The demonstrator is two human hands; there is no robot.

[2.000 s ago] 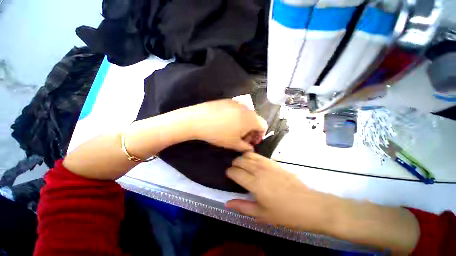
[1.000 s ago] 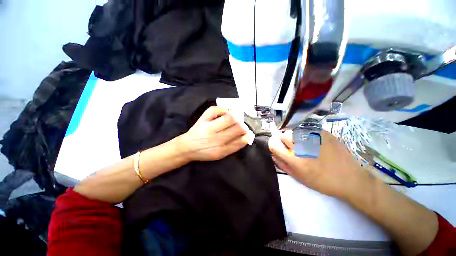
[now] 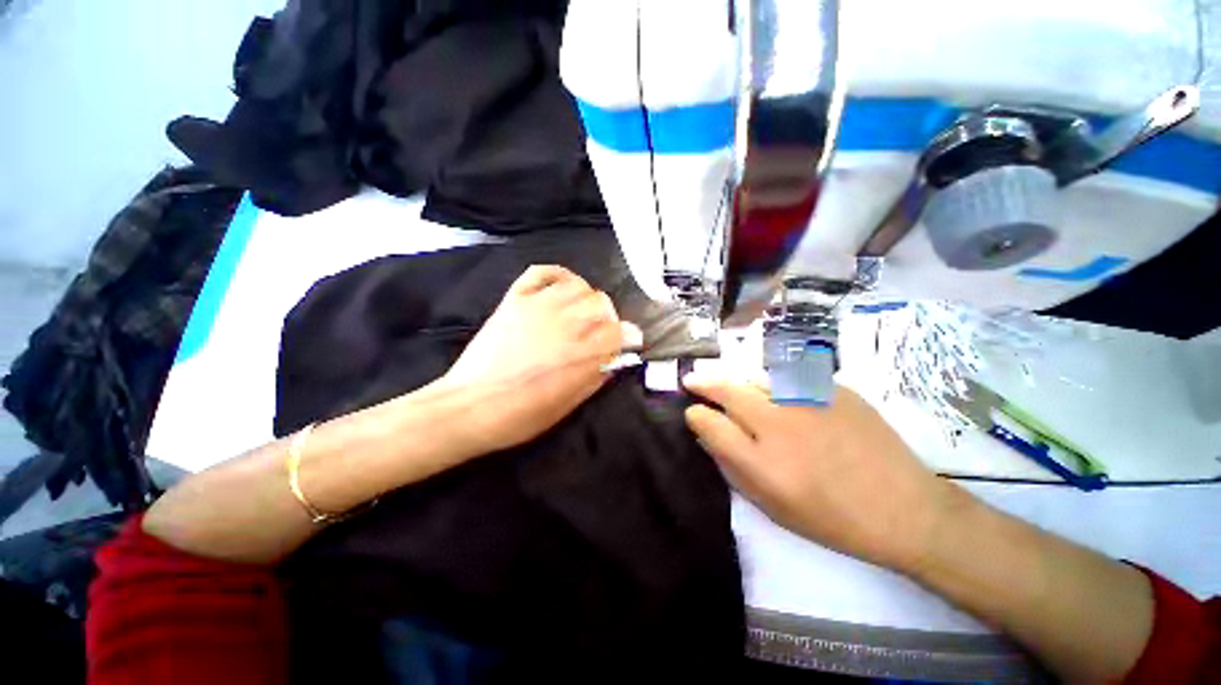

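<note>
A black garment piece (image 3: 536, 509) lies spread left of the needle and hangs over the table's front edge. My left hand (image 3: 556, 351) is closed on the cloth, with a bit of white label (image 3: 625, 359) showing at its fingertips. A small white tab (image 3: 662, 375) lies on the cloth between my hands. My right hand (image 3: 803, 462) rests at the cloth's right edge, fingertips beside the tab; whether it pinches anything is unclear. The presser foot (image 3: 694, 297) is just beyond my fingertips, under the white machine head (image 3: 870, 67).
A grey-blue plate (image 3: 801, 368) sits right of the foot. A tangle of white pieces (image 3: 937, 359) and green-and-blue snips (image 3: 1044, 444) lie farther right. Dark cloth (image 3: 442, 107) is bunched behind, and a dark garment pile (image 3: 121, 321) is at the left. A ruler (image 3: 884, 649) runs along the front edge.
The cloth was drawn under my hands to the machine and spread out. Since one second ago, my left hand has shifted slightly left, the larger white label is mostly hidden, and the small tab shows.
</note>
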